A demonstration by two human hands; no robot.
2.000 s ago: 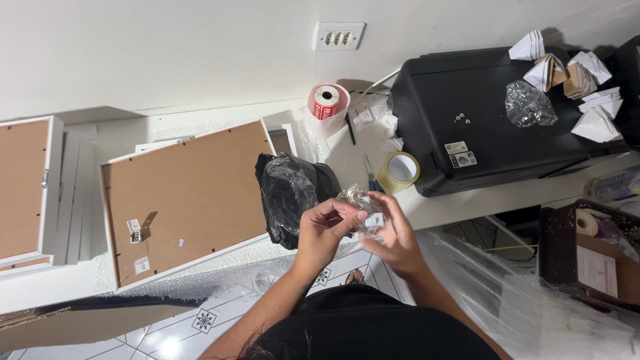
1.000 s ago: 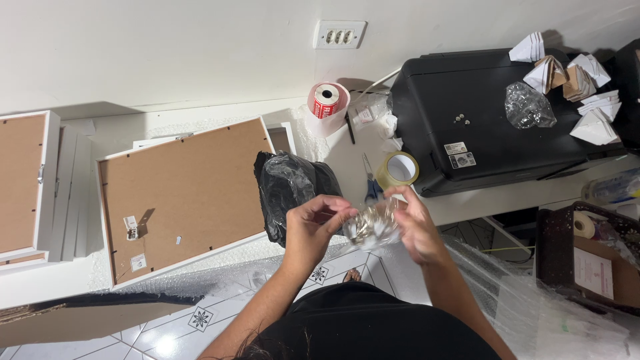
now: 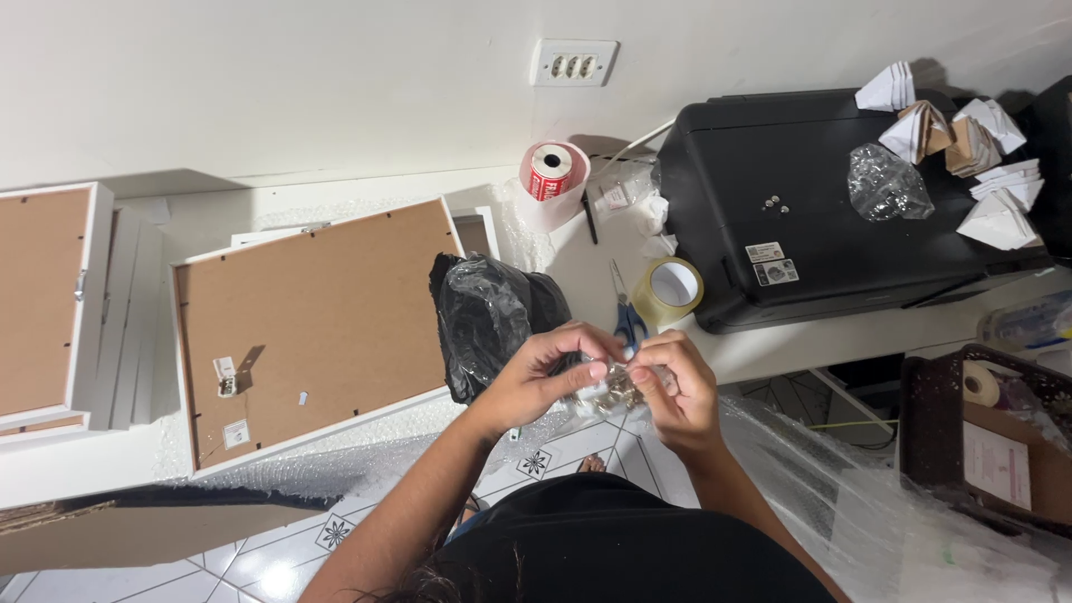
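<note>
Between my two hands, in front of the table's edge, is a clear plastic bag of small metal parts. My left hand pinches its upper left side, and my right hand grips its right side near the top. Just beyond my fingers lie blue-handled scissors and a roll of clear packing tape. A black plastic bag sits beside my left hand, against a white frame with a brown backing board. A tiny box rests on that board.
More white frames are stacked at the left. A red-and-white label roll and a black pen are near the wall. The black printer carries small metal pieces, a clear bag and folded paper corners. A dark basket stands at right.
Both hands have stayed on the clear bag while their fingers shifted. My hands were wider apart one second ago and are now closer together at the bag's top.
</note>
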